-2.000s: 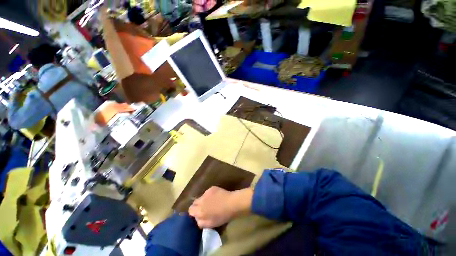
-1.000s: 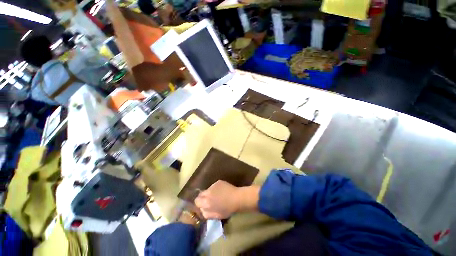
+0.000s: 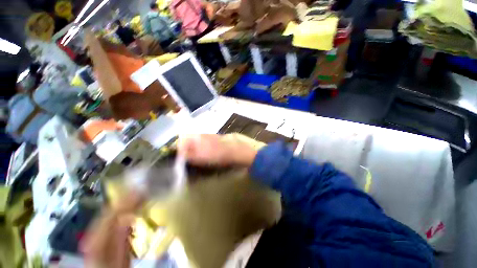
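Observation:
The tan panel [image 3: 219, 209] is lifted and bent in front of me, blurred by motion. My right hand [image 3: 217, 150] grips its upper edge, with a dark brown strip showing just below the fingers. My left hand [image 3: 112, 225] is strongly blurred at the lower left, beside the panel's left side; its hold cannot be made out. A whitish blurred sheet [image 3: 157, 180] lies between the two hands. Dark brown pieces [image 3: 243, 125] lie on the white table behind my right hand.
The white sewing machine [image 3: 49, 183] stands at the left. An upright screen [image 3: 188, 84] stands behind the work. A grey sheet [image 3: 402, 178] covers the table's right part. Blue bins [image 3: 256, 86] are beyond the table. A person in light blue [image 3: 26, 115] is far left.
The tan panel has been lifted off the work area. My right hand has moved up and away with its edge. My left hand, hidden or barely visible before, now shows at the lower left.

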